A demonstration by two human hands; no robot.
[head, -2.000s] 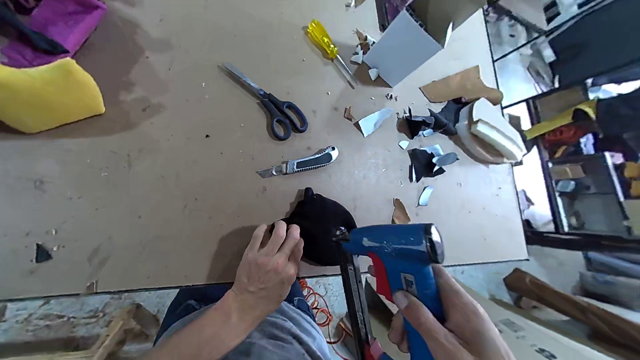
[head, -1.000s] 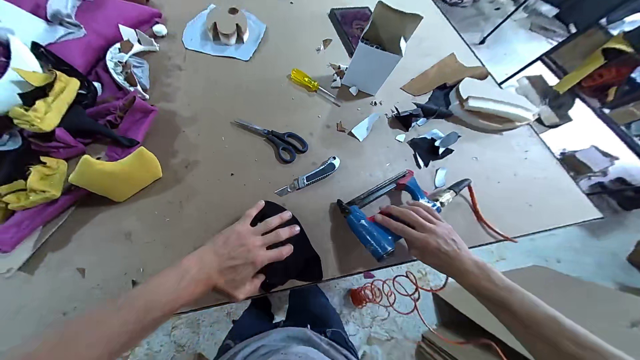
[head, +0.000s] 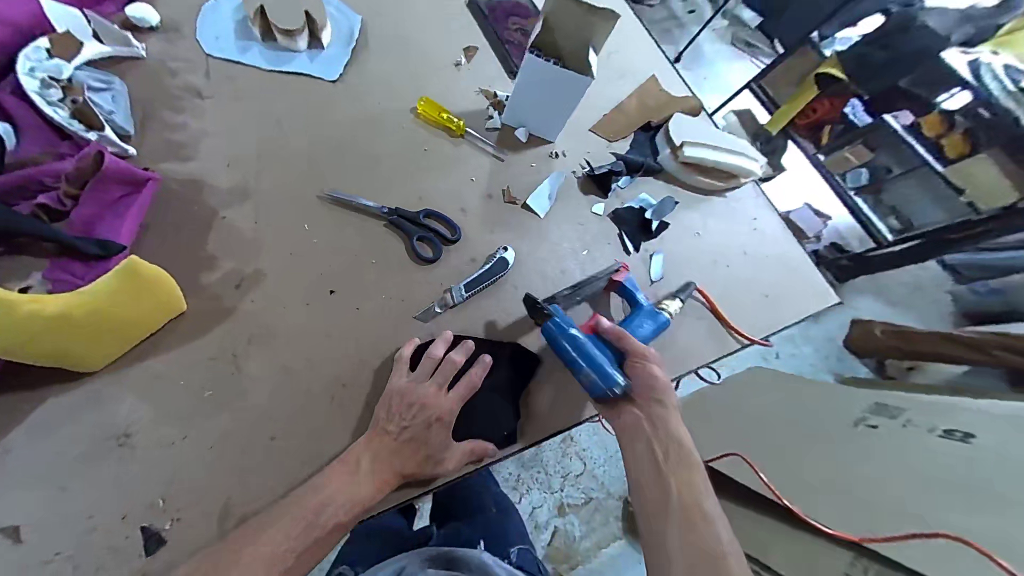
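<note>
My left hand (head: 424, 412) lies with spread fingers on a black fabric-covered piece (head: 500, 384) at the table's near edge, pressing on its left part. To the right of that piece, my right hand (head: 632, 364) is closed on a blue pneumatic staple gun (head: 588, 356), its nose pointing up and left and its orange air hose (head: 720, 316) trailing right. A utility knife (head: 472, 282) with its blade out lies just beyond the black piece. Black-handled scissors (head: 412, 228) and a yellow-handled screwdriver (head: 456, 128) rest farther back.
Purple fabric (head: 104, 200) and a curved yellow padded piece (head: 96, 316) occupy the left. Toward the back right are an open white box (head: 548, 92), fabric scraps (head: 638, 224) and a cream padded piece (head: 708, 152). Cardboard (head: 864, 448) stands beyond the table's right edge.
The staple gun lay on the table under my right hand a second ago; now my right hand grips it. My left hand stays on the black piece.
</note>
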